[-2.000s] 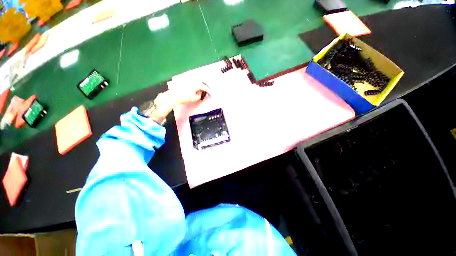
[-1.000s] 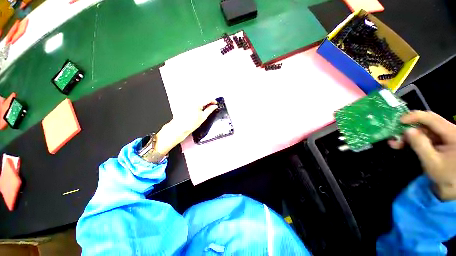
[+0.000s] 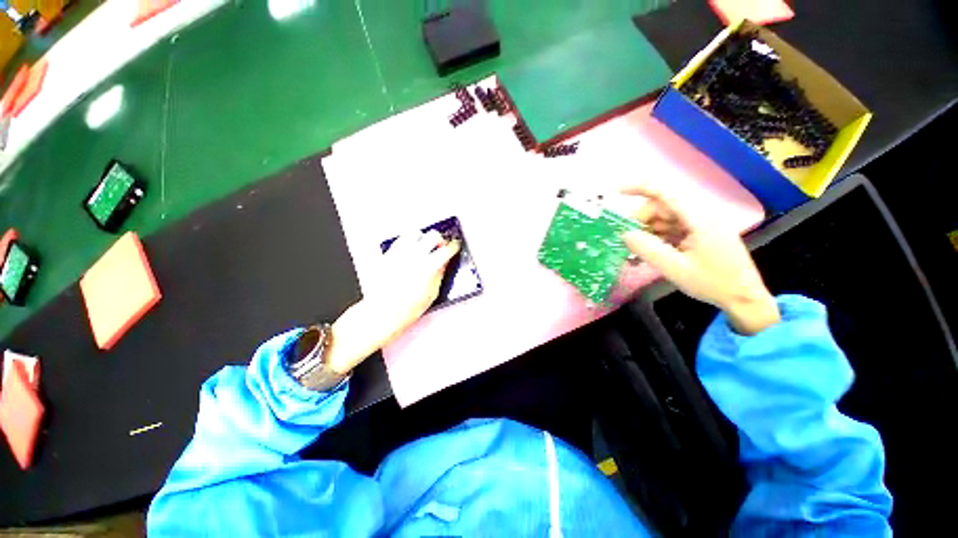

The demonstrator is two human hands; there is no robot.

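A black housing (image 3: 463,275) lies open side up on the pink work mat (image 3: 504,336). My left hand (image 3: 404,278) is on its left part, fingers over the rim and inside, covering much of it. Whether a small insert is under the fingertips cannot be told. My right hand (image 3: 699,252) holds a green circuit board (image 3: 584,252) by its right edge, tilted above the mat, to the right of the housing. White and metal connectors show on the board's upper edge.
Black insert strips (image 3: 488,100) lie by a green flat panel (image 3: 583,79). A blue and yellow parts box (image 3: 725,147) holds more. A black bin (image 3: 882,273) stands at right. The green belt (image 3: 263,116) carries a closed housing (image 3: 460,42) and housings with boards (image 3: 113,197). A foam pad (image 3: 121,289) lies left.
My right hand has come in from the right with the circuit board, from over the bin to over the mat. My left hand, first near the inserts, has moved down onto the housing.
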